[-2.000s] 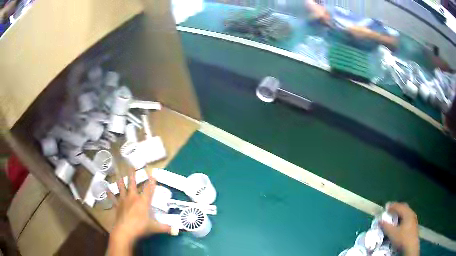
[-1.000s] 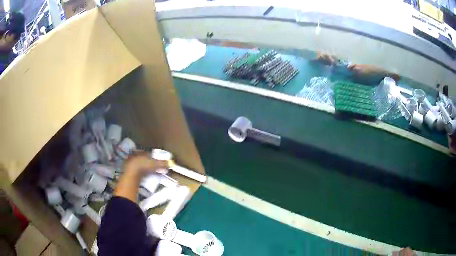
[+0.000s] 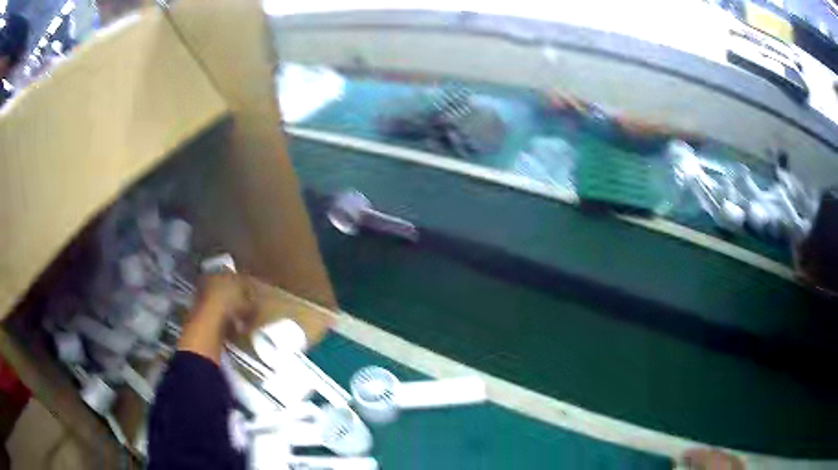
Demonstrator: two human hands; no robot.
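Observation:
My left hand reaches into the open brown carton, by a white housing head at its fingertips; blur hides whether it grips it. Several white fan housings lie in a pile at the carton's front edge and on the green bench. One housing with a slotted round head lies apart to the right, its flat handle pointing right. More housings fill the carton. My right hand shows only as a blurred sliver at the bottom edge, by the pale edge strip; its fingers are cut off.
A white housing lies on the dark green conveyor belt. Across the belt are green circuit boards, clear plastic film, a heap of loose white parts and a blurred person's arm. A dark shape stands at the far right.
The view has shifted. The housing on the belt has moved left. More housings lie on the bench by the carton, one apart to the right. My left hand remains in the carton.

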